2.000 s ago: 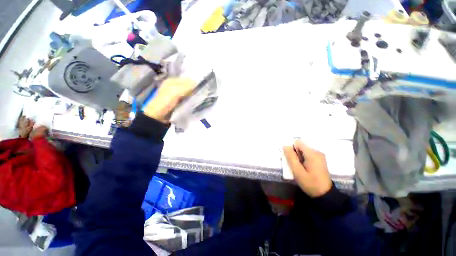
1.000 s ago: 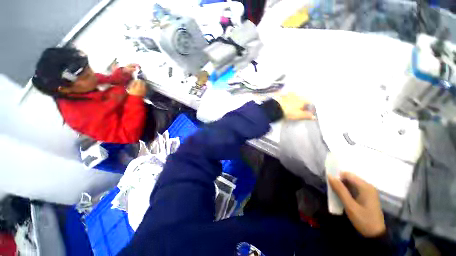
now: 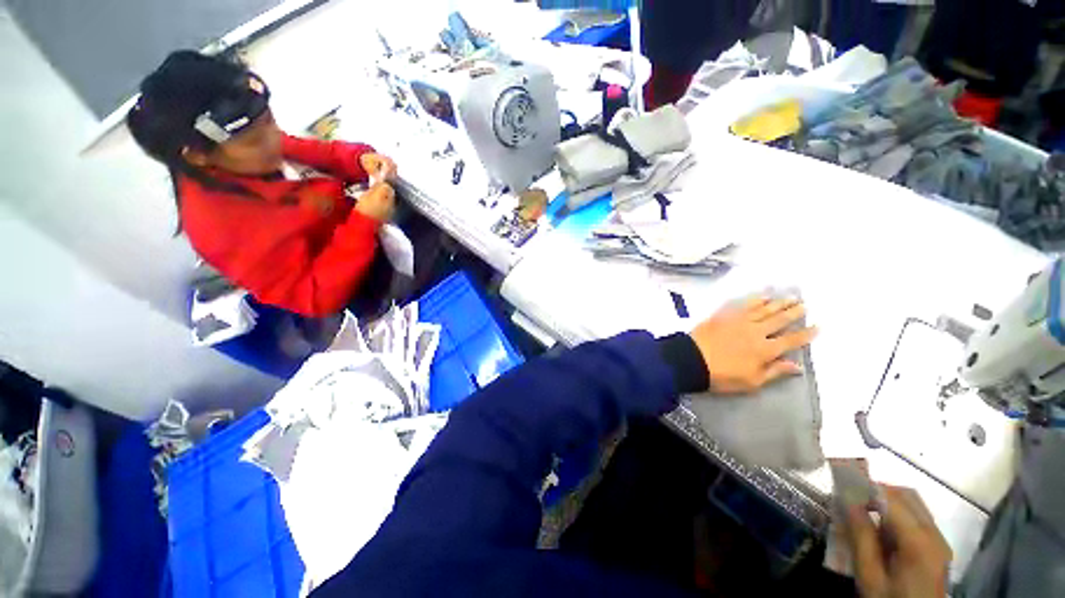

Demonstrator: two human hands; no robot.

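Note:
My left hand [image 3: 753,342] lies flat, fingers spread, on a grey cut piece [image 3: 765,423] at the table's front edge. The piece hangs slightly over the edge. My right hand [image 3: 897,543] is at the lower right and pinches a small folded grey strip-like piece [image 3: 850,481] between thumb and fingers. It is just right of the larger piece. The sewing machine [image 3: 1028,339] is partly cut off at the right edge, beyond my right hand. A stack of cut pieces [image 3: 683,240] lies left of and beyond my left hand.
A small dark label [image 3: 680,304] lies on the white table. Tied grey bundles [image 3: 593,161] sit beside the neighbouring machine [image 3: 510,117]. A person in red [image 3: 280,222] sits at left. A blue crate [image 3: 222,502] holds white and grey pieces. Grey cloth [image 3: 1028,514] hangs at right; more lies at the back.
The view has turned left. My left hand has left the stack area and now presses on a grey piece at the table edge. My right hand still holds a small piece.

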